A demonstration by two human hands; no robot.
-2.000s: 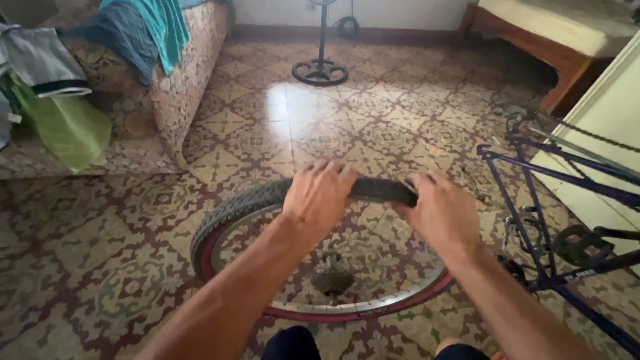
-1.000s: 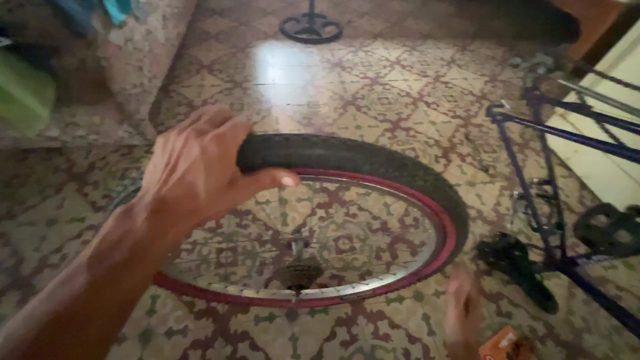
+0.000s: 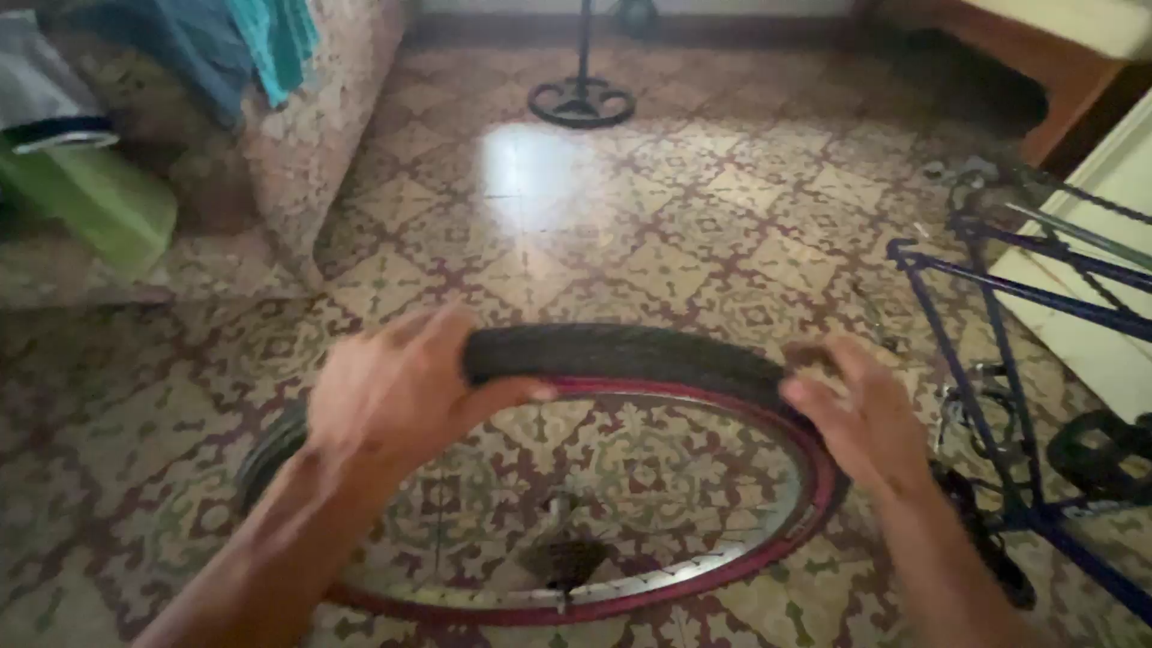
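A bicycle rear wheel (image 3: 630,355) with a black knobbly tire and a red-sided rim stands tilted before me, low in the view. At its hub is a dark sprocket cluster (image 3: 565,560). My left hand (image 3: 396,387) is wrapped over the upper left of the tire, thumb along the inner side by the rim. My right hand (image 3: 846,405) is at the tire's upper right, fingers bent and somewhat blurred; whether it grips or only touches the tire is unclear. The wheel's lower left is partly hidden behind my left forearm.
A dark blue bicycle frame (image 3: 1017,288) with chain and pedals lies close at the right, beside a pale panel (image 3: 1080,351). Clothes (image 3: 99,198) hang over a patterned cover (image 3: 306,162) at the left. A round black stand base (image 3: 581,103) rests on the tiled floor (image 3: 432,252) ahead.
Two seconds ago both hands held the tire close together at its top. One second ago my right hand was low, beside an orange item; now it is back up at the tire. My left hand stays on it.
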